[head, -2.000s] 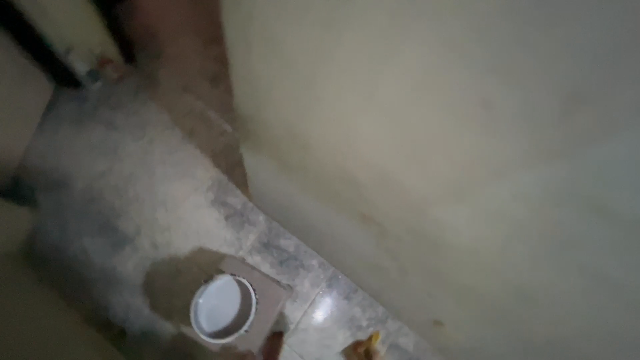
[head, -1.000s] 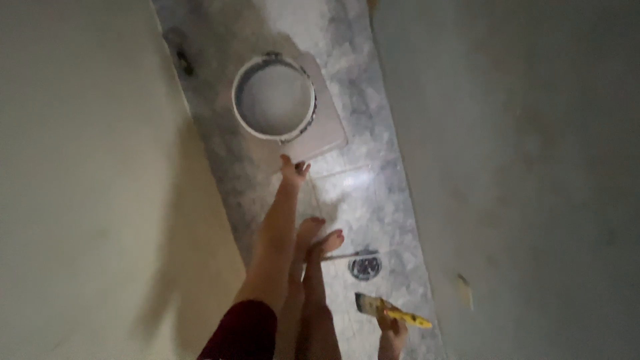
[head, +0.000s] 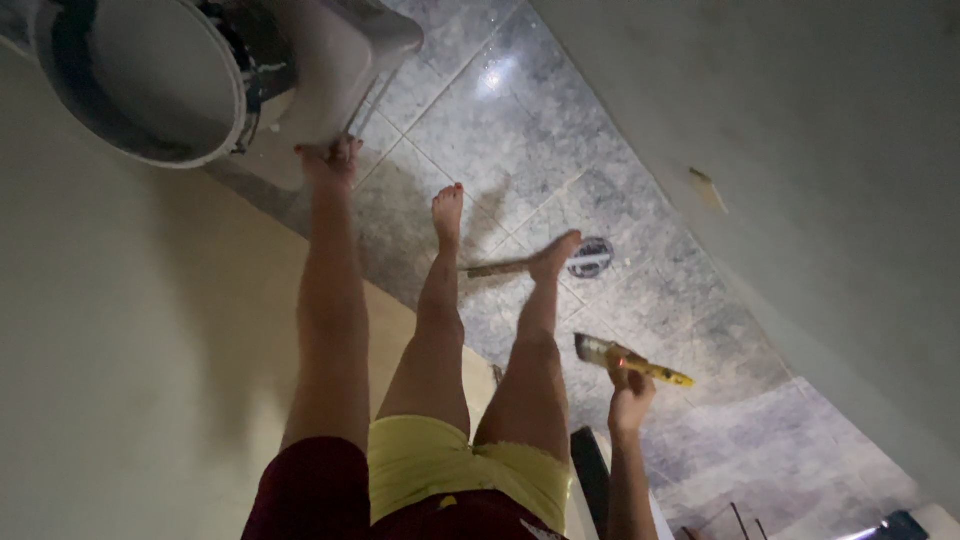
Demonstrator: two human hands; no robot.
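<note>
My left hand (head: 331, 159) is at the near edge of a pale plastic stool (head: 330, 82); motion blur hides whether its fingers grip the edge. On the stool, at the upper left, a round bucket (head: 238, 82) holds whitish liquid (head: 161, 71). My right hand (head: 631, 390) holds a paintbrush with a yellow handle (head: 671, 375), its dark bristles pointing left, above the tiled floor.
A round floor drain (head: 590, 258) lies beside my foot (head: 555, 255), with a thin strip (head: 499, 268) on the tiles by it. Walls rise on both sides; the right wall (head: 787, 150) has a small patch (head: 707, 189). Dark thin rods (head: 739, 521) show at the lower right.
The view has shifted a lot. One second ago my left hand was also near the stool's edge, and my right hand held the same brush. The bucket now appears at the upper left.
</note>
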